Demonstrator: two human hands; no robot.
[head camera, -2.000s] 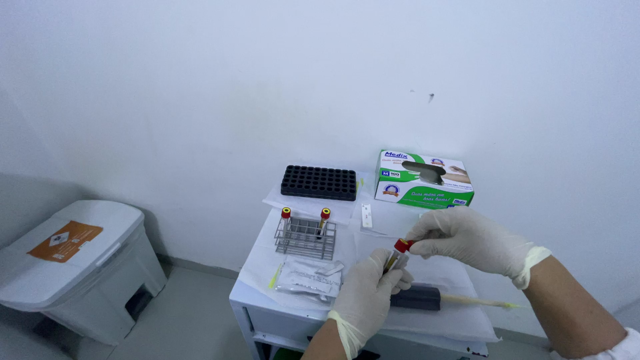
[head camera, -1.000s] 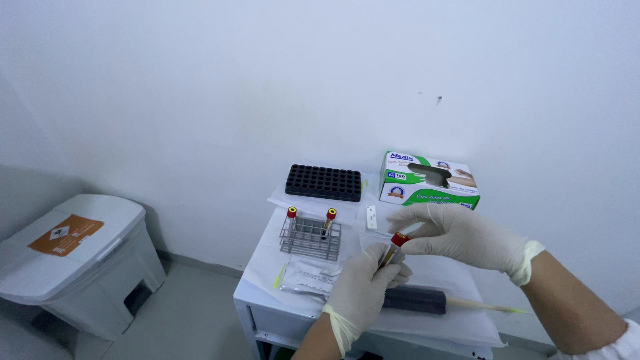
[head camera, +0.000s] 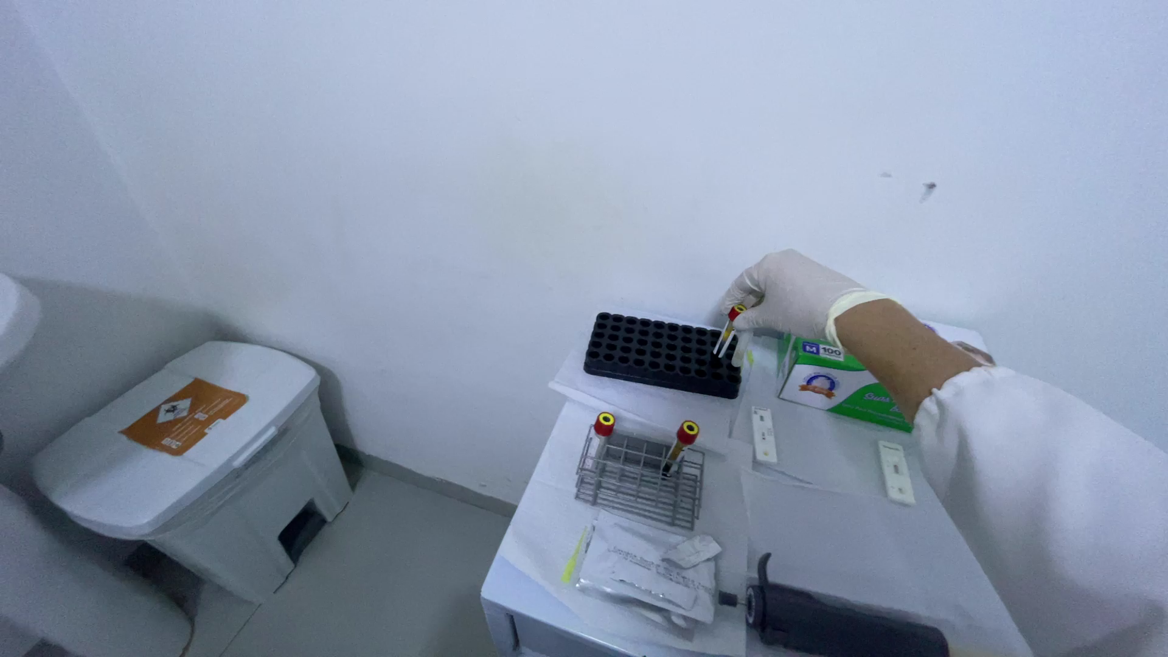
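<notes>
My right hand (head camera: 785, 292), in a pale glove, grips a blood collection tube (head camera: 728, 330) by its red and yellow cap. The tube's lower end is at the right part of a black tube rack with many holes (head camera: 662, 354); whether it sits in a hole I cannot tell. My left hand is out of view. Nearer, a grey wire rack (head camera: 639, 479) holds two capped tubes, one (head camera: 602, 433) at its left and one (head camera: 680, 444) at its right. Two white test cassettes, one (head camera: 764, 434) by the glove box and one (head camera: 896, 472) farther right, lie on the papered table top.
A green and white glove box (head camera: 844, 383) stands under my right forearm. Foil pouches (head camera: 639, 570) lie in front of the wire rack. A dark cylindrical tool with a trigger-like lever (head camera: 844, 620) lies at the near edge. A lidded white bin (head camera: 173, 438) stands on the floor at left.
My right hand has moved from beside my left hand to the black rack, with a tube in its fingers. My left hand has left the view. The view has shifted; a second cassette now shows.
</notes>
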